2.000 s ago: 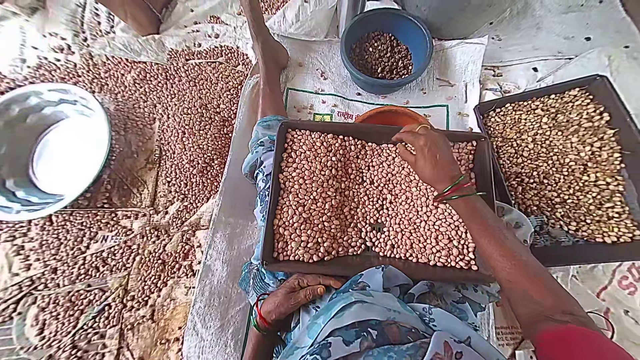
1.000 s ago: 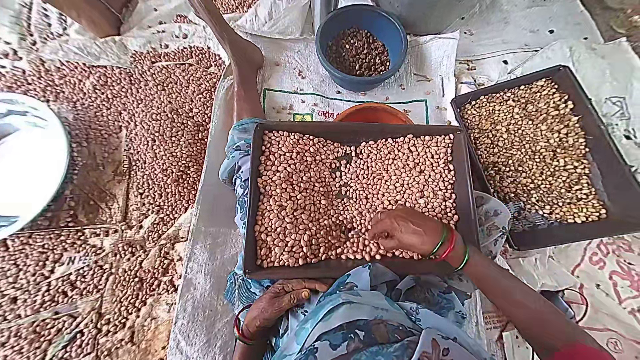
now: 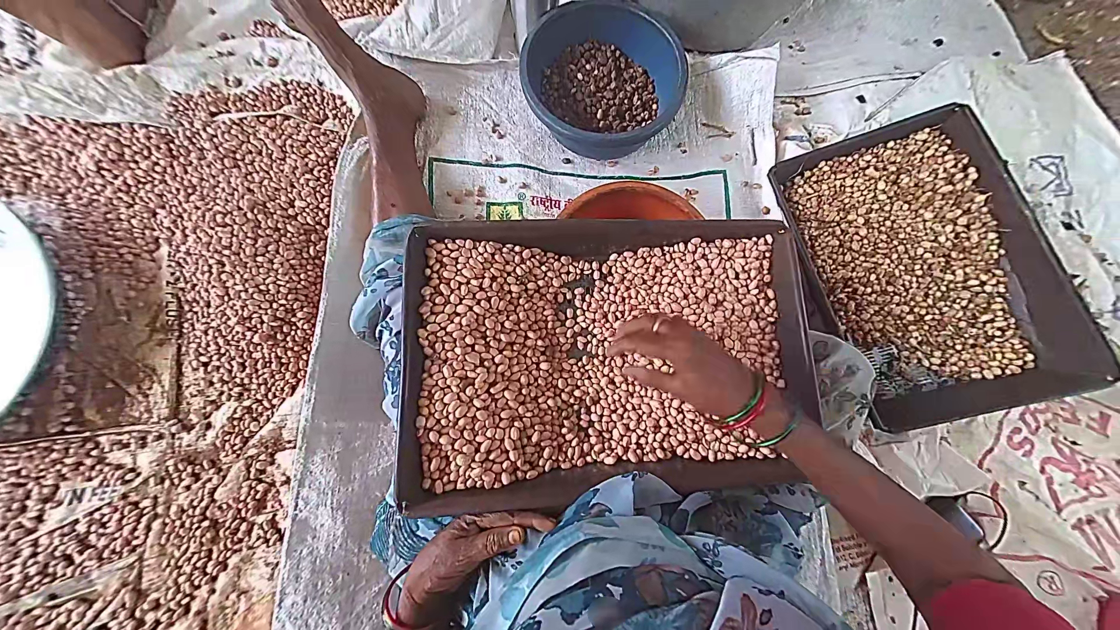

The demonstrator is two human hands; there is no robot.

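A dark rectangular tray [image 3: 604, 229] rests on my lap, filled with pinkish-tan peanut kernels [image 3: 490, 376] that part around a narrow gap near the middle. My right hand [image 3: 687, 363], with bangles at the wrist, is over the kernels just right of that gap, fingers bent and slightly apart; whether a kernel is between them cannot be told. Below the tray's near left edge, my left hand [image 3: 468, 556] lies on the patterned cloth, its fingertips beside the tray wall and partly hidden. An orange bowl [image 3: 630, 201] shows partly beyond the tray's far edge.
A blue bowl [image 3: 604, 144] of dark brown pieces stands beyond the orange one. At right lies a second dark tray [image 3: 1067, 337] of yellowish-brown pieces. Kernels cover the sheets at left around a metal basin [image 3: 22, 306]. Woven sacks [image 3: 735, 96] lie underneath; a bare foot is at upper left.
My right hand has gone from the tray's far edge to the near part of the kernels, then back up toward the middle. A gap between the kernels has opened. My left hand stays by the near edge.
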